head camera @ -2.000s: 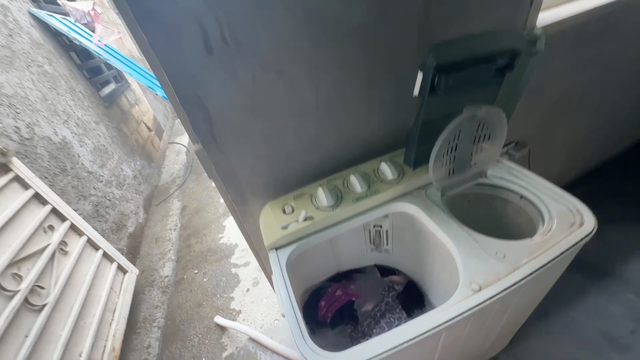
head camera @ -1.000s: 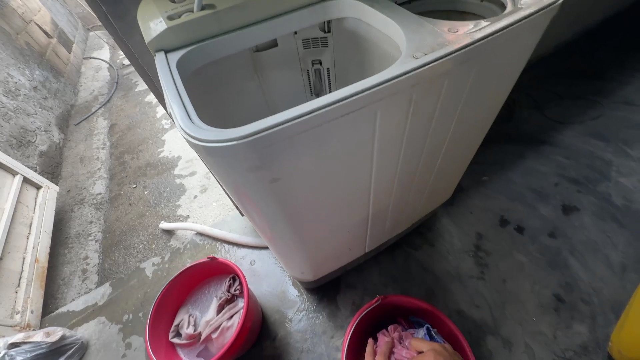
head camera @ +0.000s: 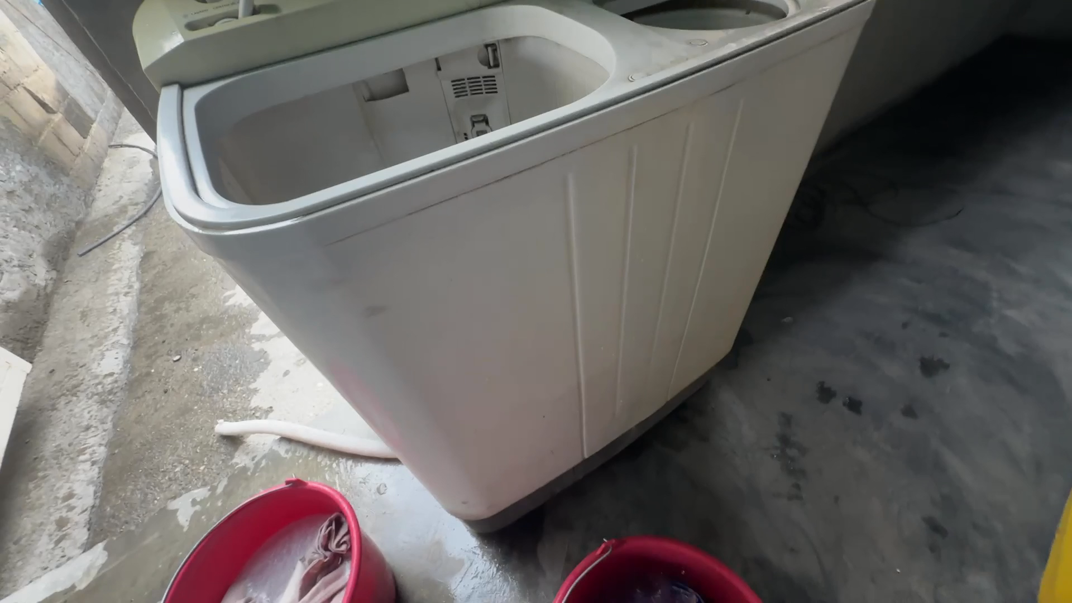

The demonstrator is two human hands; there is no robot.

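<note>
Neither my left hand nor my right hand shows in the head view now. A white twin-tub washing machine fills the middle, its wash tub uncovered; the tub's bottom is hidden by the front wall. Part of the round spin tub opening shows at the top. Below the machine, a red bucket at the lower left holds a greyish-pink cloth in cloudy water. Another red bucket, cut off by the bottom edge, has something dark inside.
A white drain hose lies on the wet floor left of the machine. A thin dark cable or hose runs by the rough wall at the left. Something yellow stands at the right edge. Dark wet spots mark the floor at the right.
The view has swung down from the machine's top to its front. One second ago fingers were on pink cloth in the right-hand bucket; now no hand is in view.
</note>
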